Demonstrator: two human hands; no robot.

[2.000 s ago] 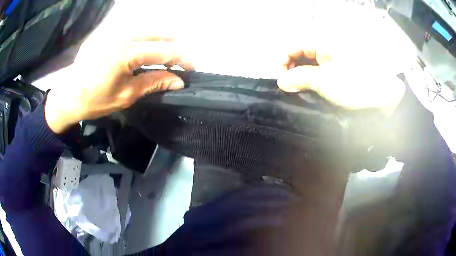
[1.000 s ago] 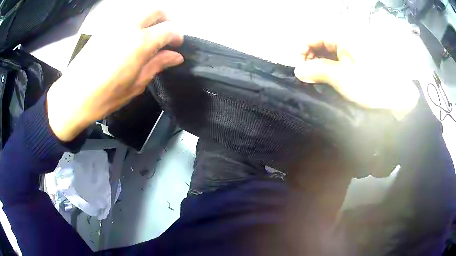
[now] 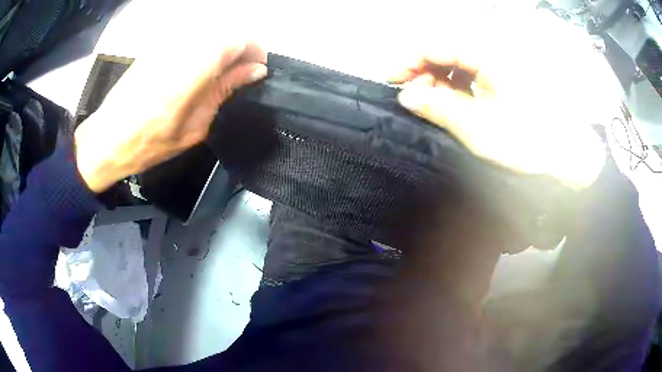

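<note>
A black bag panel (image 3: 319,109) hangs between my hands, its upper edge slanting slightly down to the right. A narrow black edge binding (image 3: 319,78) runs along that edge. Matte mesh lining (image 3: 327,174) shows below it and reaches down towards my lap. My left hand (image 3: 185,116) pinches the edge near its left end, thumb in front. My right hand (image 3: 501,120), overexposed, pinches the edge further right. The fingers behind the panel are partly hidden. The panel's lower right part is blurred and dark.
The white table (image 3: 348,29) behind the panel is glaringly bright. A thin black cord (image 3: 630,142) lies at the right. Black bag pieces (image 3: 36,36) are at the upper left. A white plastic bag (image 3: 116,269) is low at the left, near a grey metal surface (image 3: 210,276).
Both hands first raised the panel and tilted it down to the right. Since then the panel has shifted slightly left, and my right hand has moved left along the edge.
</note>
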